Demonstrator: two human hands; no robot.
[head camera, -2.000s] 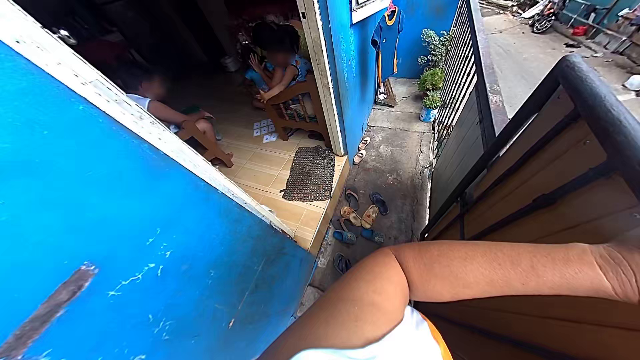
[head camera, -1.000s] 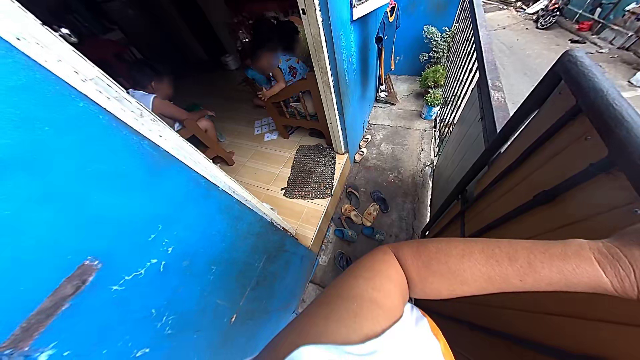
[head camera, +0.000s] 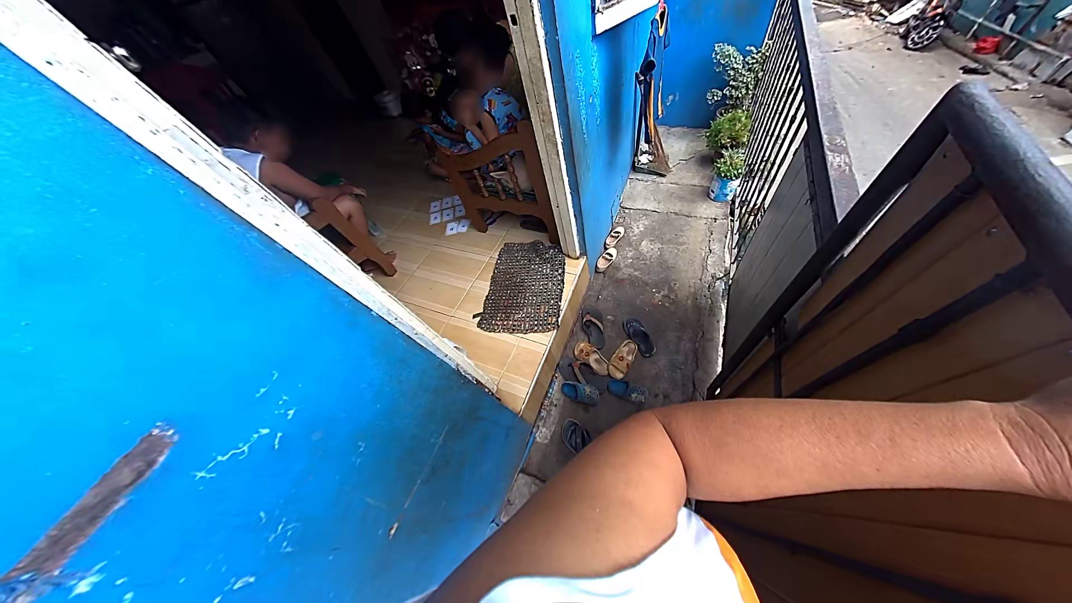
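Observation:
My bent bare arm (head camera: 837, 448) crosses the lower right, its elbow near the bottom middle and its wrist at the right edge. Neither of my hands can be seen, so what they hold or touch is hidden. The forearm lies in front of the brown panels of a dark metal-framed gate (head camera: 913, 301). Just beyond the elbow, several sandals and clogs (head camera: 622, 358) are scattered on the concrete walkway (head camera: 662, 251). A white sleeve with an orange edge shows at the bottom.
Left of the walkway, a blue wall (head camera: 251, 368) borders a doorway with a woven mat (head camera: 523, 287) on its tiled floor. Inside, people sit by wooden chairs (head camera: 502, 172) near several cards (head camera: 449, 214). Potted plants (head camera: 729, 159) stand by the white-barred fence (head camera: 770, 100).
The people by the right-hand chair indoors have shifted their heads and arms. My visible arm stays in about the same pose.

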